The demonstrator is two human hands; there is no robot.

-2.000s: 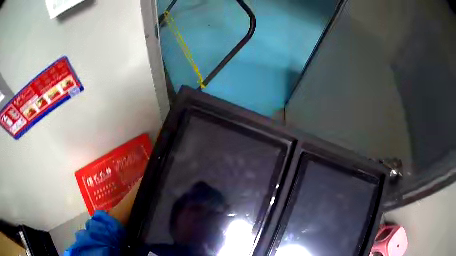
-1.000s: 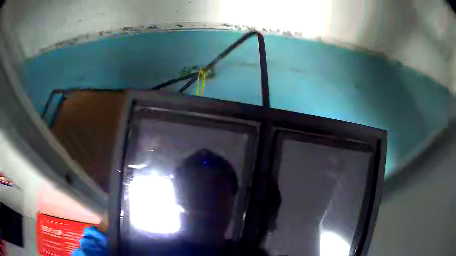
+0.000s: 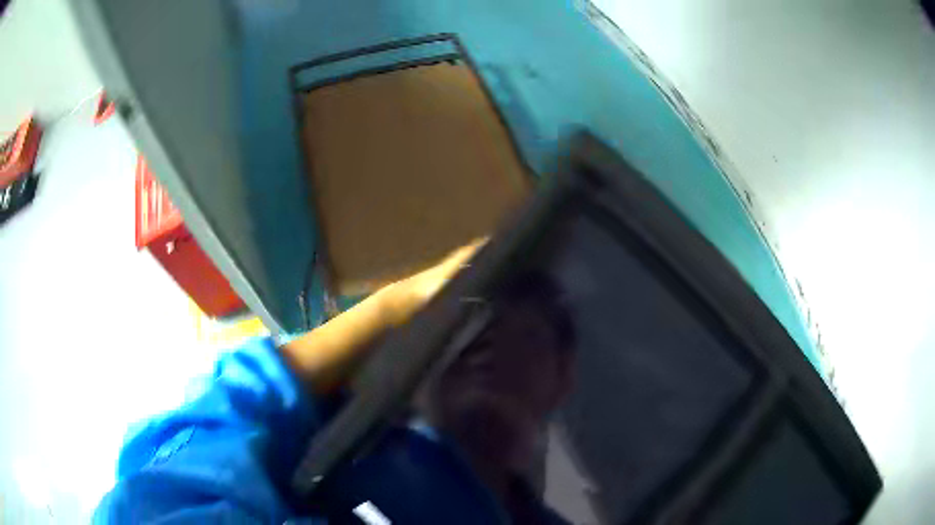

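A black two-compartment tray (image 3: 764, 395) is held tilted in front of me, cut off by the lower edge. A dark glossy panel (image 3: 646, 359) lies in its larger compartment and mirrors a person. My left hand (image 3: 441, 275) is on the tray's left side, blurred, its fingers partly hidden at the tray's edge. My right hand is not in view. Beyond the tray, a platform cart with a bare brown deck (image 3: 405, 169) and a dark metal frame stands on the blue floor.
A grey door or frame edge (image 3: 174, 154) runs down the left. Beside it, on the pale floor, is a red box (image 3: 195, 261) with a yellow marking (image 3: 231, 328). More red trays (image 3: 15, 154) show at the far left. A pale wall (image 3: 820, 133) curves along the right.
The view has turned left and the tray now sits lower right, tilted. The cart's deck has come into fuller view, its handle has gone out of sight, and my left forearm now shows.
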